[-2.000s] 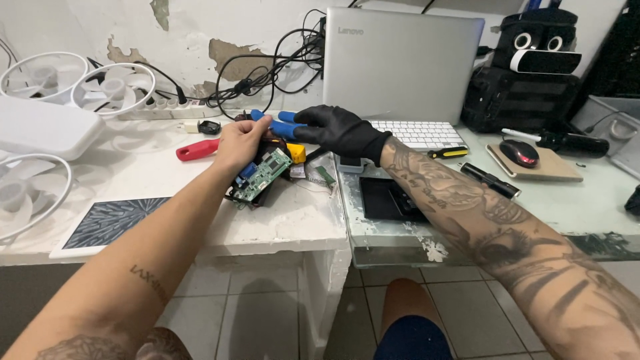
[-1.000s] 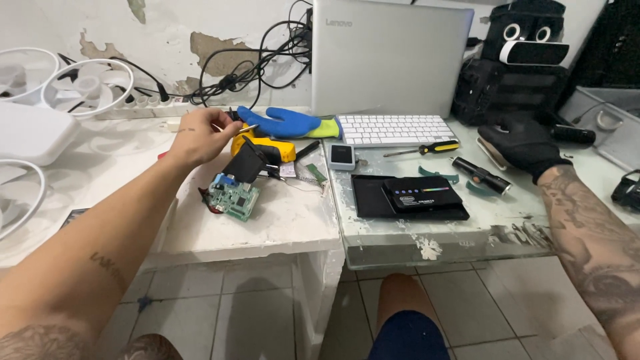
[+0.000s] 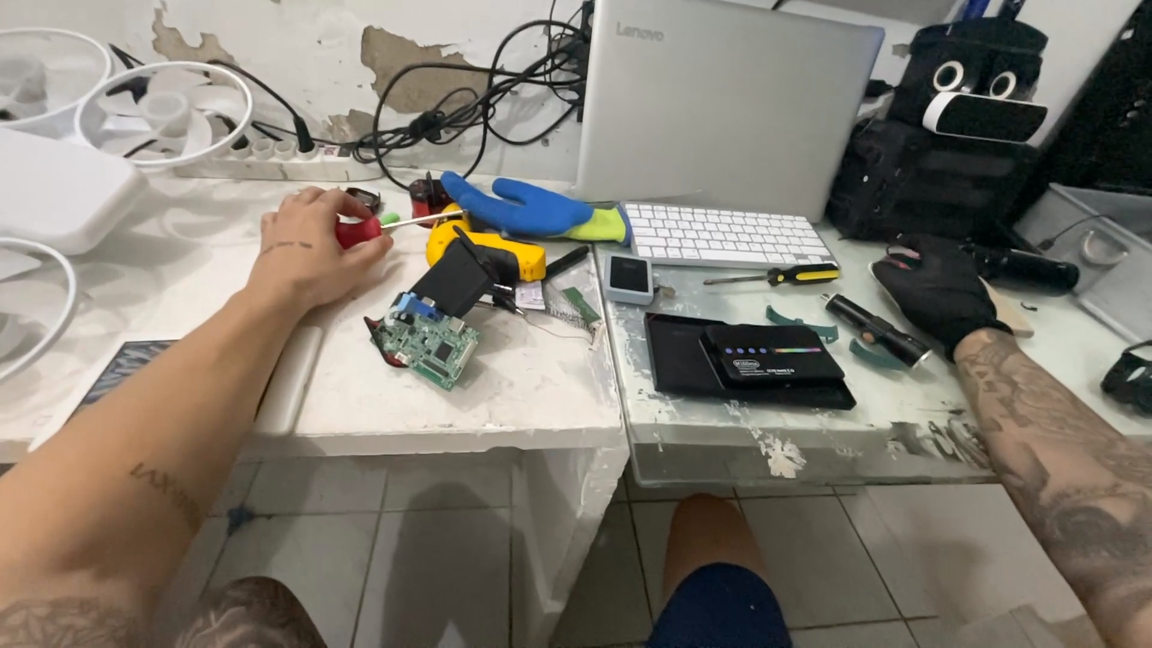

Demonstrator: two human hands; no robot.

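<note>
My bare left hand (image 3: 315, 243) grips the red handle of a screwdriver (image 3: 358, 232), whose metal shaft points right toward a blue work glove with a yellow-green cuff (image 3: 531, 211). Beside the shaft lies a yellow and black tool (image 3: 486, 252), partly covered by a black part. A green circuit board (image 3: 434, 346) rests in front of it. At the right, my right hand (image 3: 936, 288), in a black glove, lies over a computer mouse (image 3: 886, 270), with its fingers curled around it. A black flashlight (image 3: 877, 330) is just left of that hand.
A Lenovo laptop (image 3: 729, 108) stands behind a white keyboard (image 3: 729, 236). A yellow and black screwdriver (image 3: 783, 274), a small grey device (image 3: 629, 279) and a black box-like device (image 3: 772, 353) lie on the glass tabletop (image 3: 702, 432). White fans (image 3: 166, 112) and a power strip (image 3: 270, 164) are at left.
My right hand has moved from the blue glove to the mouse at the right. My left hand has moved left, away from the blue glove, with the red screwdriver in it.
</note>
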